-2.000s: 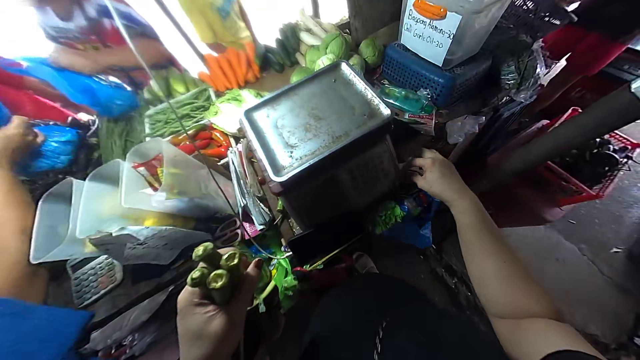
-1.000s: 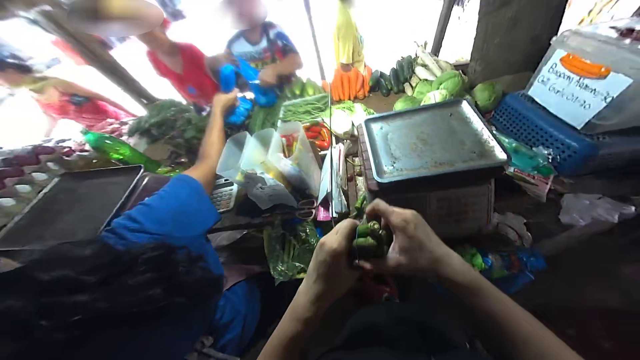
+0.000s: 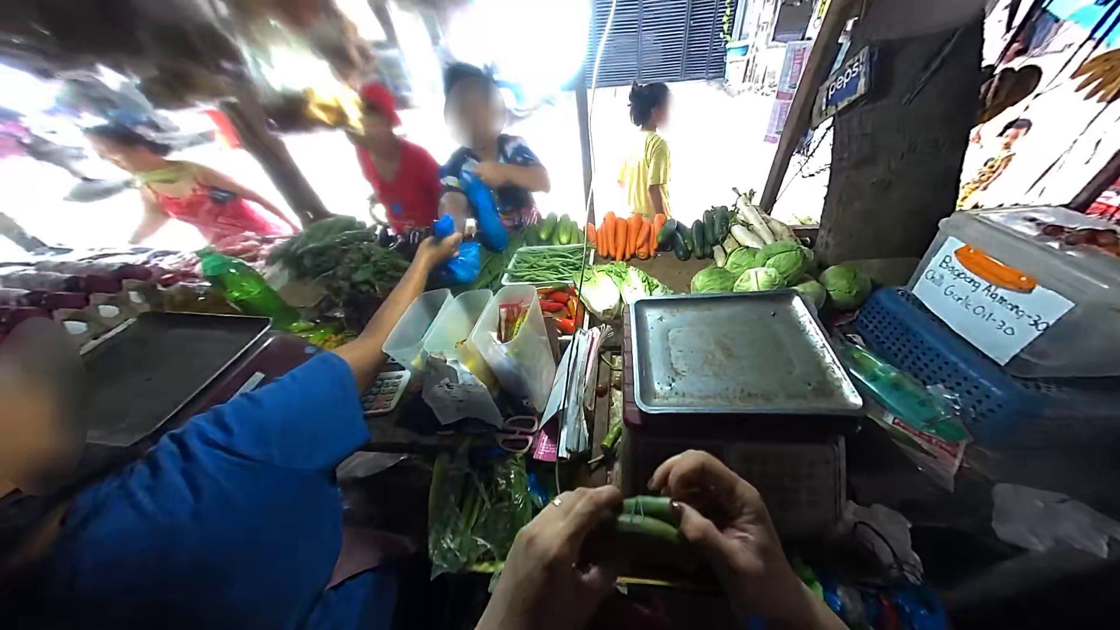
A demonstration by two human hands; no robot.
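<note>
Low in the view, a small bundle of long green vegetables (image 3: 647, 516) is held between both hands, in front of a metal weighing tray (image 3: 744, 350) on a scale. My left hand (image 3: 560, 551) grips the bundle's left end and wears a ring. Fingers of my right hand (image 3: 722, 525) are curled at its right end, thumb against the vegetables. A thin band or string seems to go round the bundle. The rest of the vegetables is hidden by the fingers.
Plastic bins (image 3: 516, 350), pink-handled scissors (image 3: 518, 433) and a stack of papers (image 3: 573, 394) lie left of the scale. Behind are carrots (image 3: 626, 236) and cabbages (image 3: 757, 267). At right stands a blue crate (image 3: 927, 350). A co-worker's blue sleeve (image 3: 262, 437) reaches across the left side.
Two seconds ago my left hand alone held the bundle upright, with my right hand beside the scale; now both hands are on it. The view has swung up toward the stall front.
</note>
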